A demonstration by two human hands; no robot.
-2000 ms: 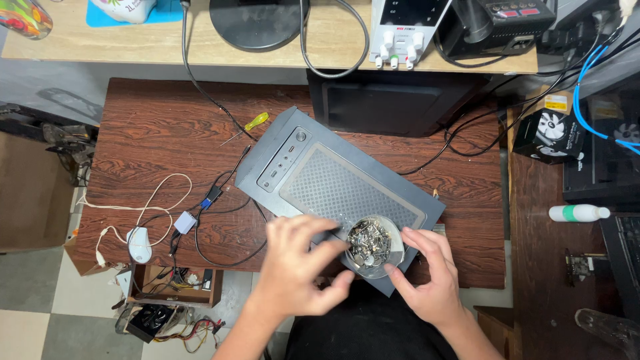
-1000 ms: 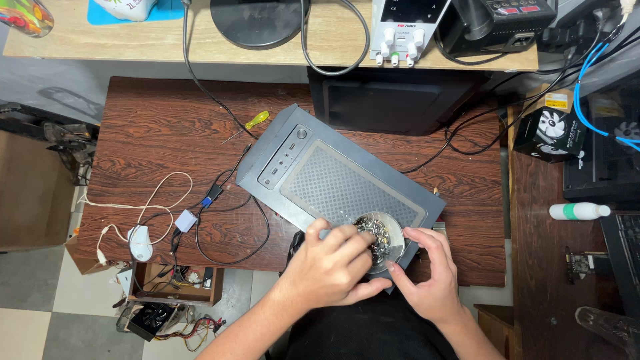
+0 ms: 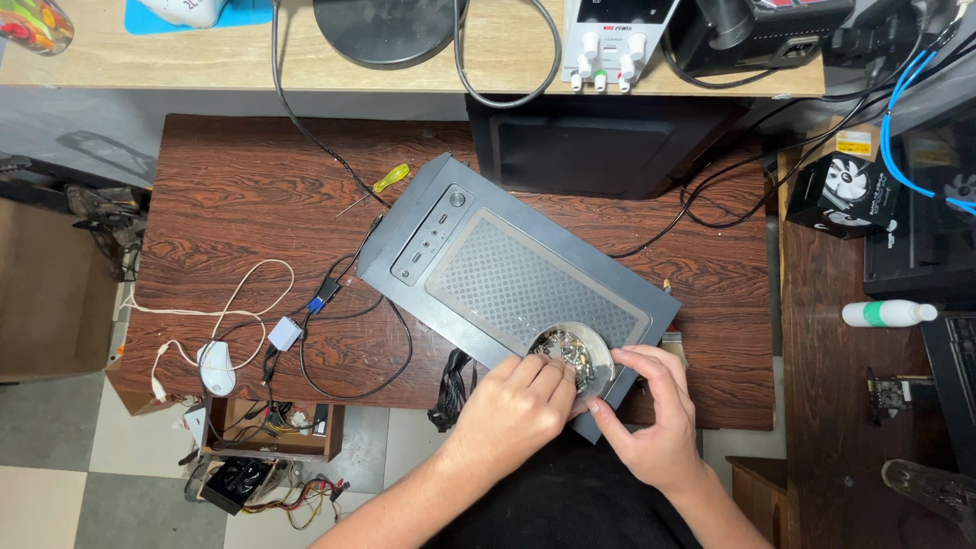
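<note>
A round clear container of small metal screws rests at the near right end of a dark computer case, whose top has a mesh dust filter and a port panel. The fingers of my left hand dip into the container among the screws; the fingertips are hidden, so whether they pinch a screw does not show. With thumb and fingers, my right hand grips the container's right rim. Beyond the case's upper left corner, a screwdriver with a yellow handle lies on the wooden table.
A white mouse and tangled cables lie at the left. Behind the case stands a black panel. An open drawer with parts is below left. A power supply unit sits on the shelf; a white bottle lies at the right.
My left hand, spread over the container's left side two seconds ago, has moved its fingers down into the screws. My right hand has stayed at the container's right rim.
</note>
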